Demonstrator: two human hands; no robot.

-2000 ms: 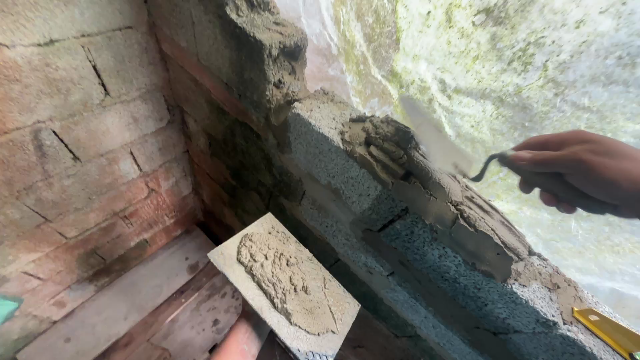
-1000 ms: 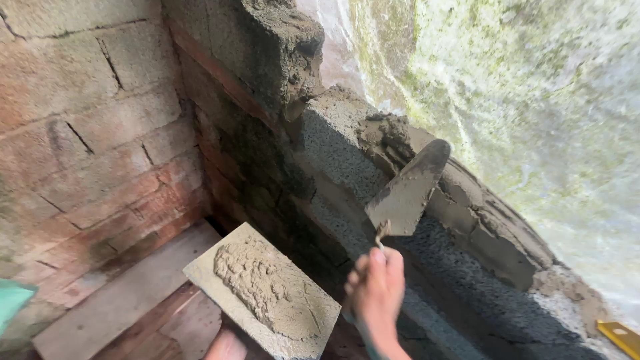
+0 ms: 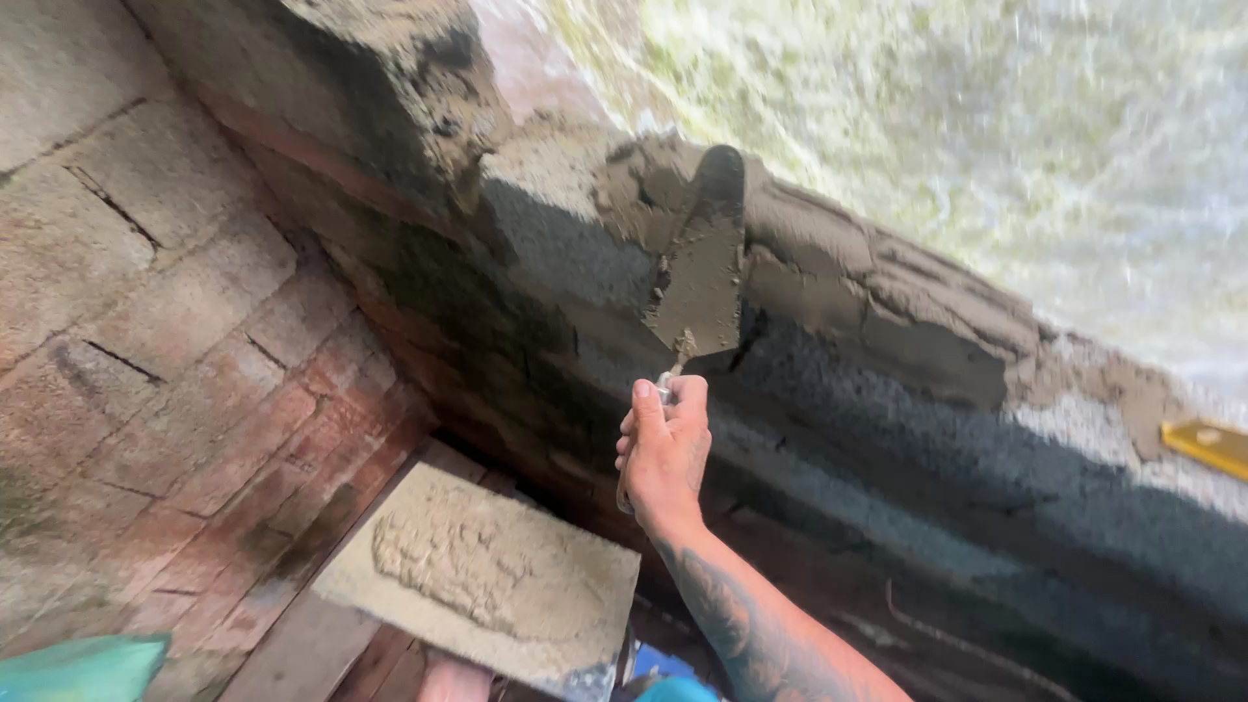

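Note:
My right hand (image 3: 666, 444) grips the handle of a pointed mason's trowel (image 3: 704, 268). Its mortar-smeared blade lies against the wet mortar (image 3: 809, 263) along the top edge of a concrete block wall (image 3: 575, 239). Lower left, a square mortar hawk (image 3: 361, 585) bears a spread heap of mortar (image 3: 478, 565). Only part of my left hand (image 3: 455, 678) shows, below the hawk at the bottom edge; its fingers and its hold are hidden under the board.
A brick and block wall (image 3: 185, 322) rises on the left, meeting the block wall in a corner. Wooden boards (image 3: 302, 639) lie below. A yellow spirit level (image 3: 1204, 447) rests on the wall top at right. Something green (image 3: 88, 668) shows lower left.
Two seconds ago the trowel was at the wall's outer side, with my right hand at the right. Hand and trowel have come to the inner side; the blade now points up at the mortar.

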